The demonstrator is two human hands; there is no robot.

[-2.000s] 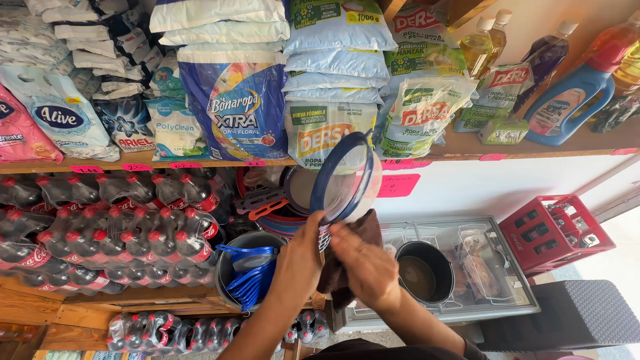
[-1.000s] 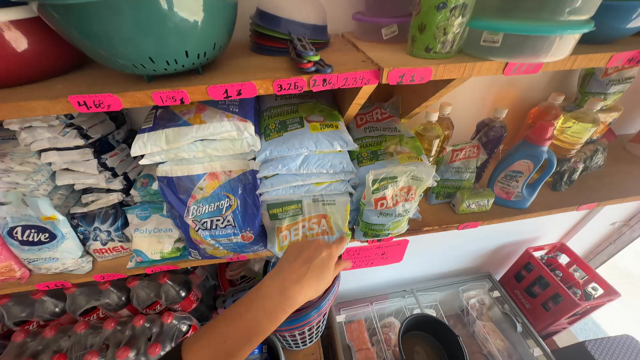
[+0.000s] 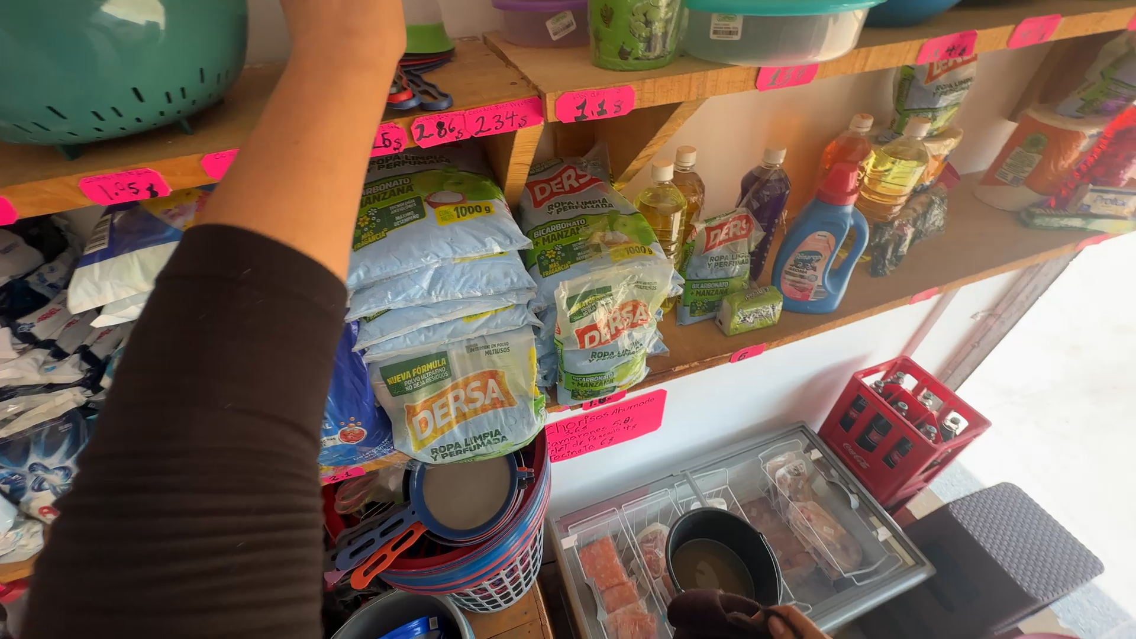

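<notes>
My left hand (image 3: pixel 342 22) reaches up past the upper wooden shelf at the top edge; its fingers are out of frame, so what it touches is hidden. The dark sleeve crosses the left of the view. At the bottom edge my right hand (image 3: pixel 790 624) holds a dark brown cloth (image 3: pixel 723 614), beside a black bucket (image 3: pixel 717 561) of cloudy water on the glass-topped freezer (image 3: pixel 568 568). A blue-rimmed strainer (image 3: pixel 466 497) lies on the stacked plastic baskets (image 3: pixel 519 555). Stacked detergent bags (image 3: pixel 461 399) stand on the middle shelf.
A green colander (image 3: pixel 115 71) and a lidded plastic container (image 3: pixel 772 35) stand on the upper shelf (image 3: pixel 612 80). Bottles, including a blue detergent jug (image 3: pixel 816 257), line the middle shelf. A red bottle crate (image 3: pixel 901 435) and a grey woven-textured box (image 3: pixel 1003 568) are at the right.
Two seconds ago both hands were at a blue-rimmed strainer with the cloth; it is no longer held in front of the shelf. One arm has since risen to the upper shelf. The view has shifted upward.
</notes>
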